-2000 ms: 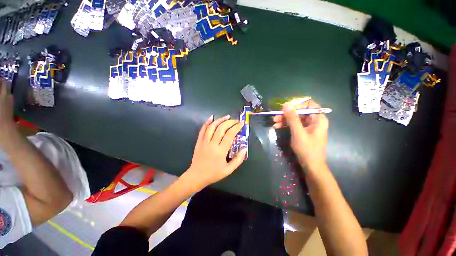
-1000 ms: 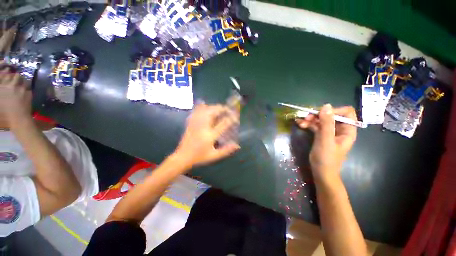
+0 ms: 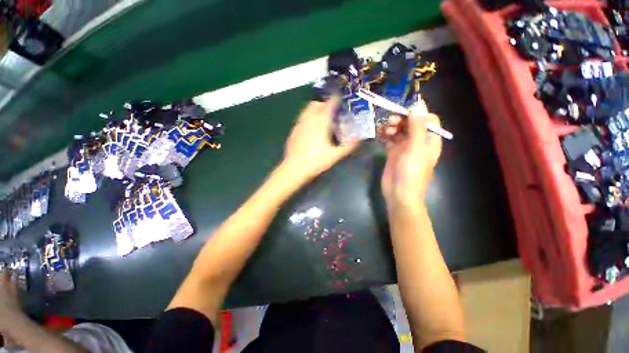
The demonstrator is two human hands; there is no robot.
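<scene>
Two piles of blue and silver circuit boards [image 3: 358, 126], with dark parts and orange flex strips, lie at the upper centre right of the bench. My left hand [image 3: 310, 141] is blurred, with fingers and thumb around the left edge of the nearer boards; whether it grips one is unclear. My right hand [image 3: 412, 148] holds a slim white pointed stick [image 3: 386, 103] like a pen, its tip over the boards. Red, pink and white specks [image 3: 336, 249] lie on the green bench below my hands.
Fanned board rows [image 3: 153, 214] lie at left, with another pile [image 3: 172, 143] behind. A red parts tray [image 3: 507, 165] full of dark parts stands at right. A pale edging strip [image 3: 262, 89] borders the bench. A person's arm [image 3: 21, 320] shows at lower left.
The view has swung right, bringing in the red tray. My left hand has moved from the work spot to the right-hand board piles. My right hand, still holding the stick, is beside them.
</scene>
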